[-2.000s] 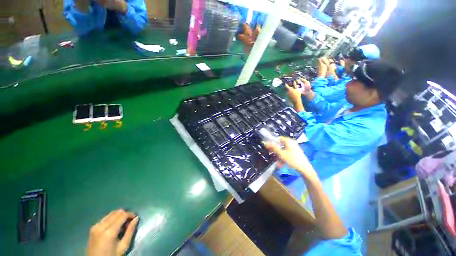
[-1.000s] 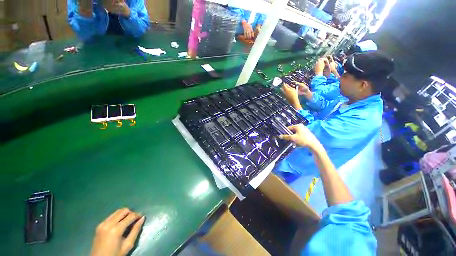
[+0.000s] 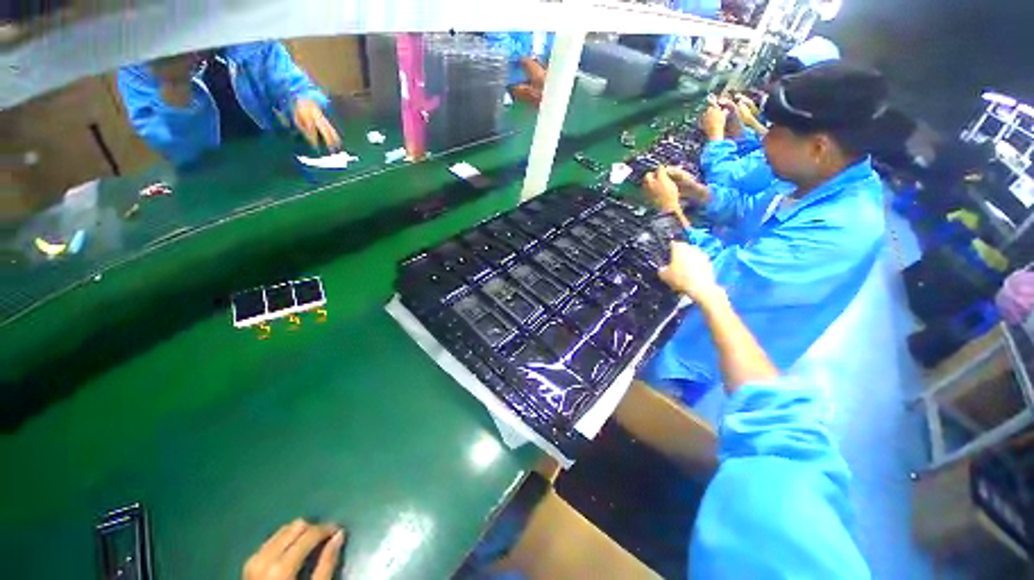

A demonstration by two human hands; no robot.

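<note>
Three dark LCD modules (image 3: 279, 300) with white borders and orange flex tails lie in a row on the green bench. A black phone housing (image 3: 124, 546) lies at the bottom left, cut off by the picture's edge. Glossy black blister trays (image 3: 533, 297) lie in a stack over white liner. My right hand (image 3: 687, 272) is at the tray's far right part, fingers down at its pockets; what it holds is unclear. My left hand (image 3: 297, 552) rests on the bench at the bottom edge, partly cut off, fingers curled, with a dark patch between them that I cannot make out.
Open cardboard boxes (image 3: 573, 542) stand below the tray's near edge. A white post (image 3: 552, 119) rises behind the tray. A worker in a blue smock (image 3: 782, 266) sits at the right; another person sits across the bench. A pale flat piece (image 3: 465, 171) lies on the far strip.
My right hand has moved from the tray's near right part to its far right corner; the whitish piece seen in it earlier no longer shows clearly. The person across has lowered a hand to the bench.
</note>
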